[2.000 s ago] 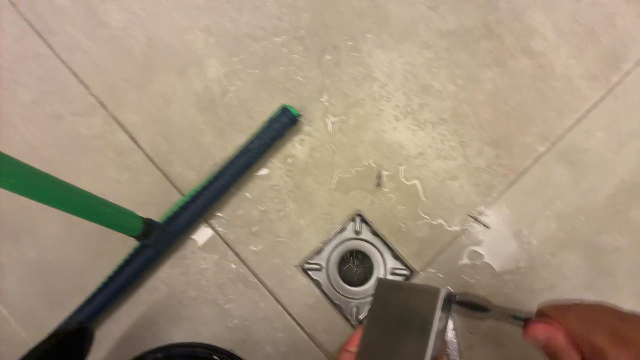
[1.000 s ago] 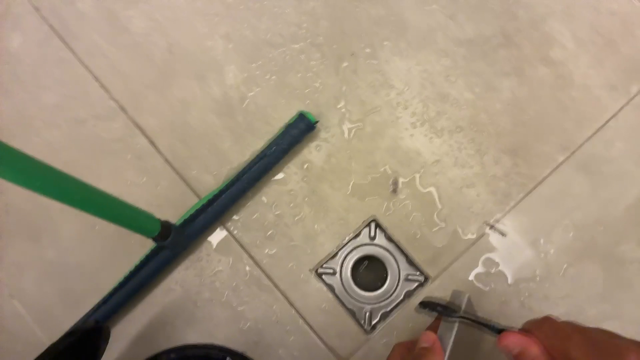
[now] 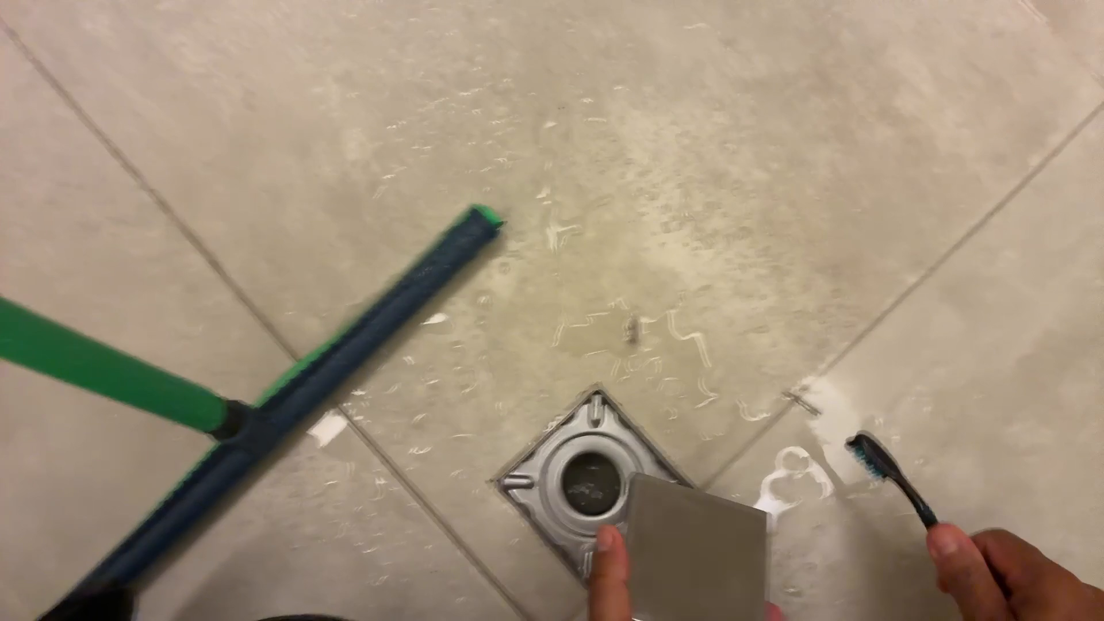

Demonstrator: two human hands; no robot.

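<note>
A square metal drain cover (image 3: 700,552) is in my left hand (image 3: 609,573), one finger along its left edge; the rest of that hand is hidden or out of frame. The plate overlaps the right corner of the square metal floor drain (image 3: 552,515), whose round opening shows dark, wet-looking inside. At lower right, my right hand (image 3: 1005,573) grips a black toothbrush (image 3: 906,492) with bluish bristles. Its head is raised to the right of the plate, apart from it.
A floor squeegee (image 3: 371,332) with a dark blade and green handle (image 3: 103,366) lies diagonally at left. Wet beige floor tiles (image 3: 690,172) bear drops and small puddles. The rim of a dark round object (image 3: 302,617) shows at the bottom edge.
The toothbrush was against the plate one second ago and is now away from it, to the right. The plate has turned its broad flat face to view and covers part of the drain.
</note>
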